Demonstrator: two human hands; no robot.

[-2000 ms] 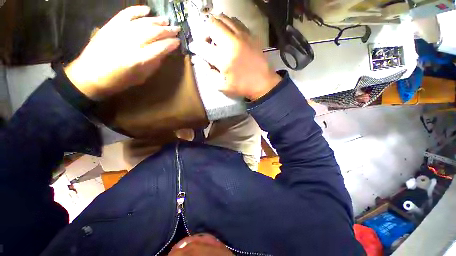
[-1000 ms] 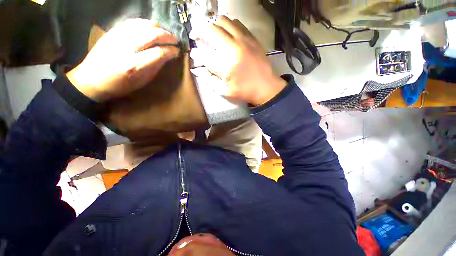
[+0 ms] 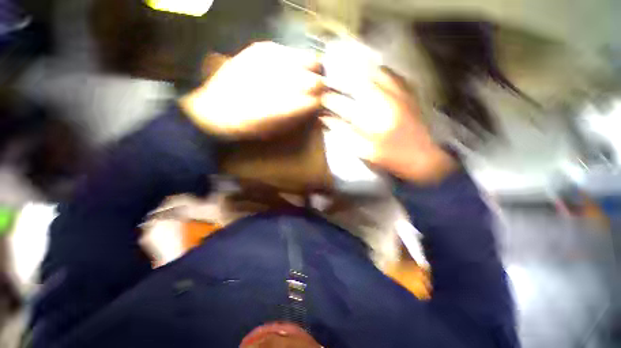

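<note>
The frame is strongly blurred. The leather panel (image 3: 276,163) hangs with its brown reverse showing below my hands, over the near edge of the white machine bed (image 3: 346,160). My left hand (image 3: 255,88) lies on the leather with its fingers bent at the panel's right edge. Whether it pinches the leather is too blurred to tell. My right hand (image 3: 381,112) lies over the white bed, its fingertips close to those of my left hand. The needle area between and beyond the fingertips is washed out by glare.
A bright yellow lamp shape (image 3: 180,5) is at the top edge. A dark blurred shape, possibly the scissors (image 3: 459,75), is right of my right hand. Orange patches of a stool (image 3: 410,277) show on both sides of my lap.
The whole view has swung, so my hands and the leather appear further right and lower, and blurred. The yellow lamp shape shows more fully. My hands keep about the same place on the work.
</note>
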